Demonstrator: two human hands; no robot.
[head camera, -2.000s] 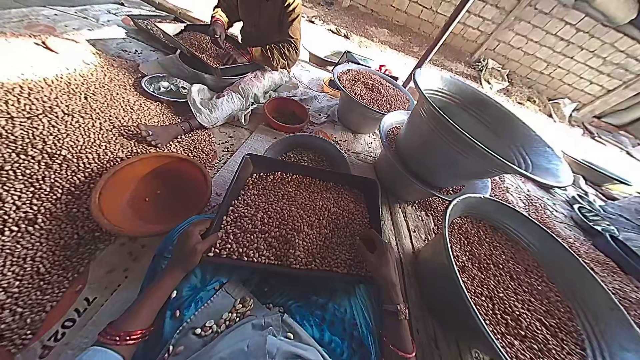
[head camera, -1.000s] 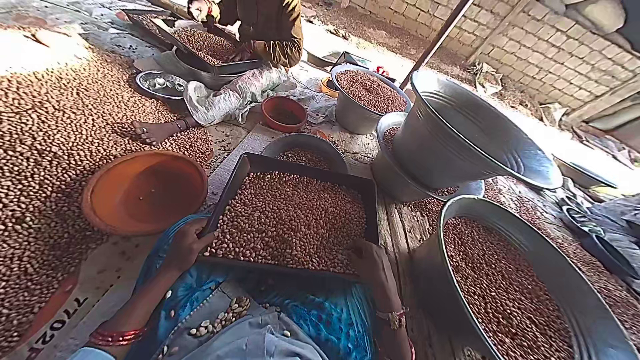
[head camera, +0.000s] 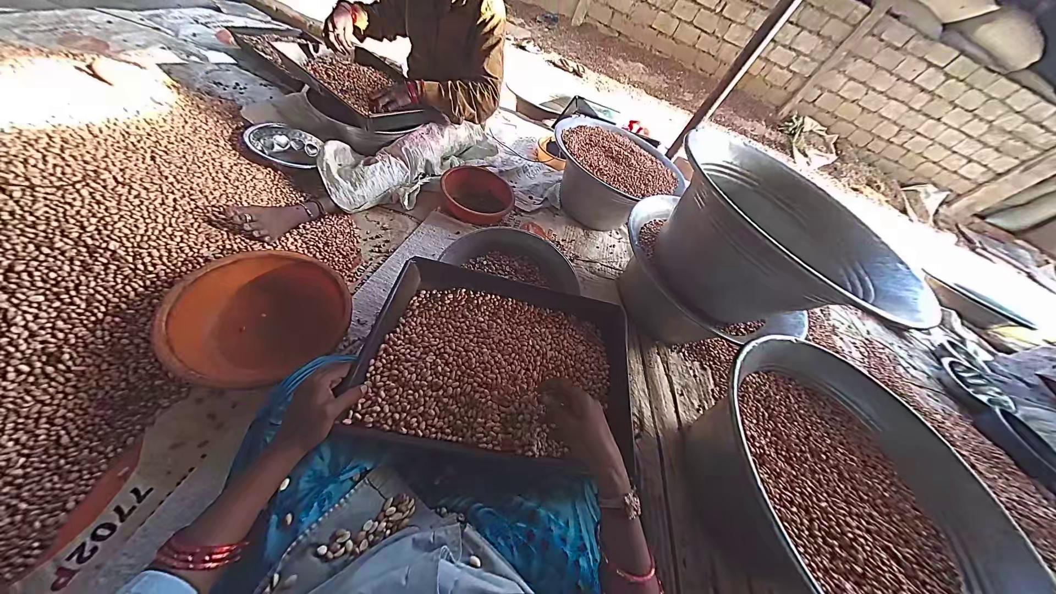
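A dark rectangular tray (head camera: 620, 363) full of brown nuts or seeds (head camera: 487, 355) rests at my lap. My left hand (head camera: 318, 408) grips the tray's near left side, thumb over the rim. Inside the near right part of the tray, my right hand (head camera: 573, 417) touches the seeds with bent fingers; whether it pinches any is hidden. Some paler seeds (head camera: 363, 528) lie on the grey cloth over my lap. Beyond the tray's far edge sits a round metal basin (head camera: 557, 264) with more seeds.
Left are an orange bowl (head camera: 252, 322) and a broad heap of seeds (head camera: 91, 272). Right stand a large metal tub of seeds (head camera: 718, 462) and a tilted metal tub (head camera: 742, 256) on another tub (head camera: 660, 309). Across from me a person (head camera: 454, 58) sits at another tray.
My right hand has moved from the tray's right edge inward over the seeds. My left hand stays on the left side. The other person's raised hand has shifted.
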